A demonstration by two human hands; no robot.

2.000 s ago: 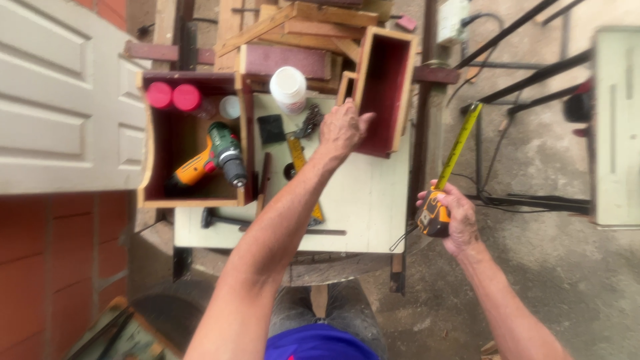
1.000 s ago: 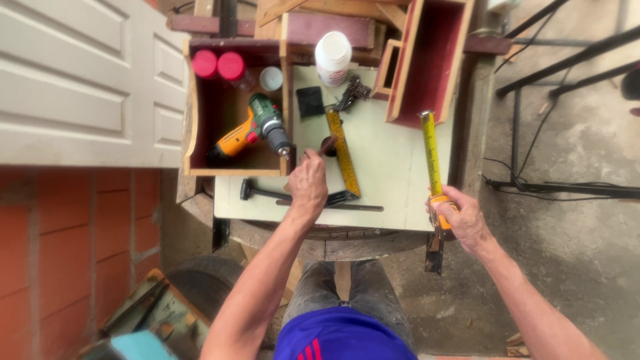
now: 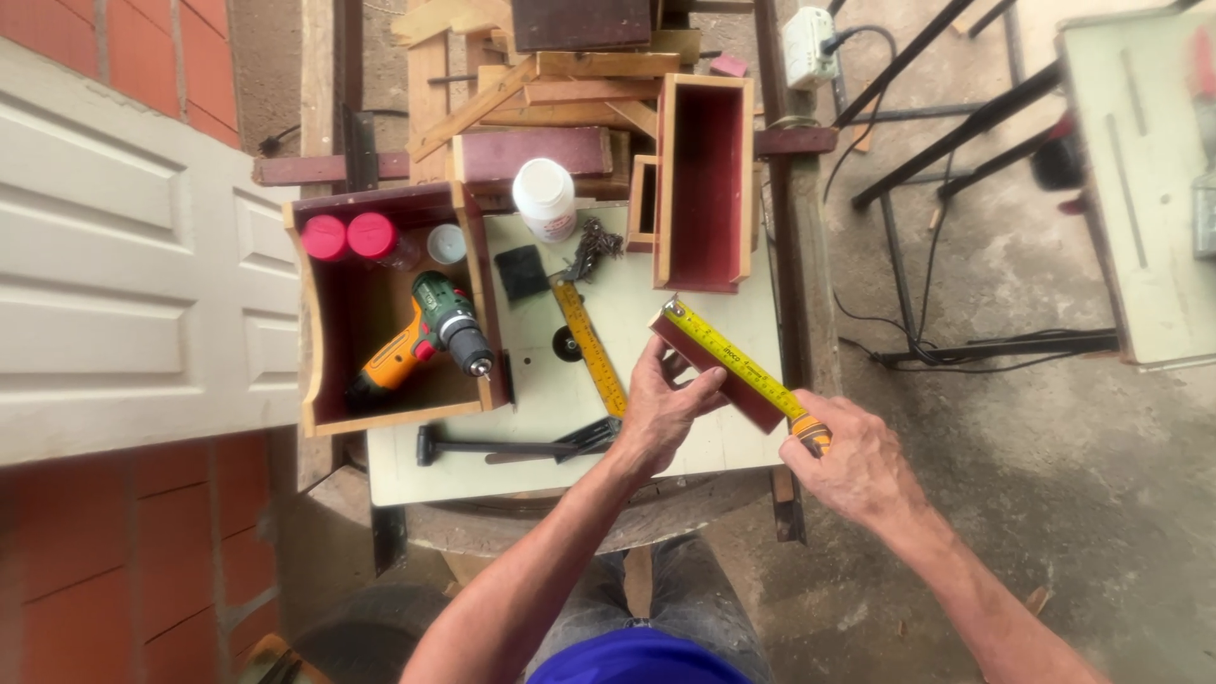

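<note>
My left hand (image 3: 665, 399) grips a small dark red wooden piece (image 3: 701, 358) near the right front of the board. Along that piece's upper edge lies the extended yellow blade of a tape measure (image 3: 731, 357), its metal hook at the piece's upper left end. My right hand (image 3: 850, 456) holds the orange and black tape case, mostly covered by the fingers. Just beyond stands an open wooden box with a red inside (image 3: 705, 180). Left of my left hand are a yellow-bladed square (image 3: 591, 350) and a black hammer (image 3: 494, 446).
A larger wooden box (image 3: 399, 423) on the left holds a cordless drill (image 3: 423, 337) and red-lidded jars (image 3: 372, 236). A white bottle (image 3: 544, 199), a pile of screws (image 3: 597, 249) and wood offcuts (image 3: 570, 90) are at the back. A power strip (image 3: 809, 47) sits back right.
My left hand has gone from beside the left box to the right, now holding the dark red piece. The tape blade, raised before, now lies along it.
</note>
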